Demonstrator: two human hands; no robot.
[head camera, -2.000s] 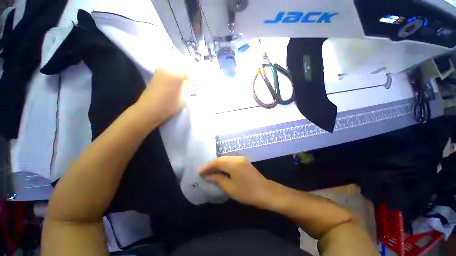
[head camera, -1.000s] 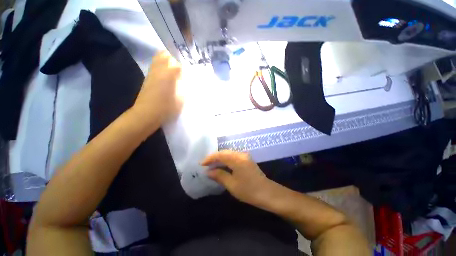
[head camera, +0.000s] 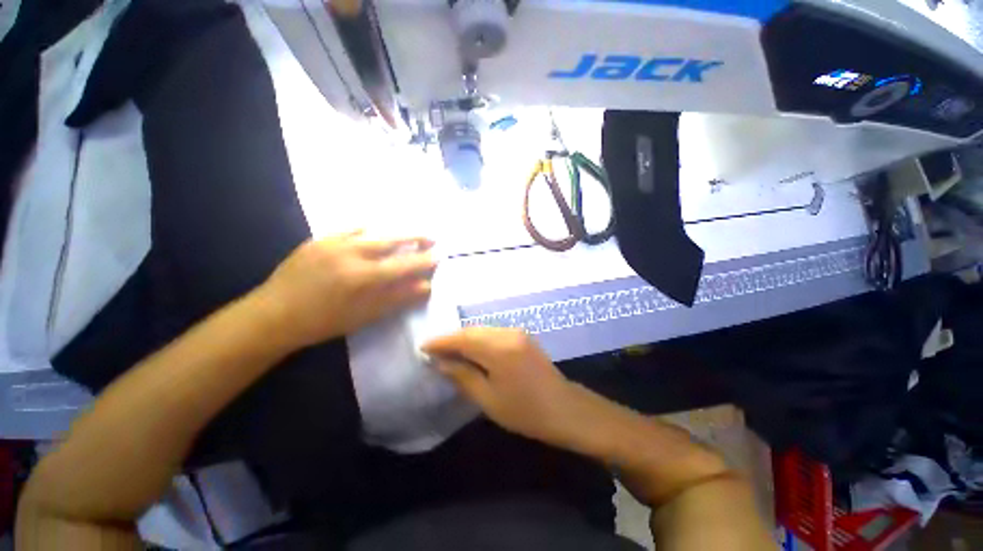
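A black garment panel with a pale fused piece (head camera: 404, 393) runs from under the sewing machine's needle area down over the table's front edge. My left hand (head camera: 361, 280) lies palm down on the pale piece, in front of the presser foot (head camera: 426, 135), fingers pointing right, pressing it. My right hand (head camera: 496, 371) pinches the pale piece's right edge at the table's front edge, between thumb and fingers. Bright glare hides the stitching place.
Scissors (head camera: 571, 205) lie right of the needle area. A small black cut piece (head camera: 652, 205) lies beside them, across the ruler (head camera: 755, 282). A black cable (head camera: 884, 248) is at the right end. More black and pale pieces (head camera: 97, 215) lie left. A red basket (head camera: 808, 500) stands low right.
My left hand has moved from beside the needle toward the front edge and now lies flat. The cloth has shifted left in view. My right hand stays at the pale piece's edge.
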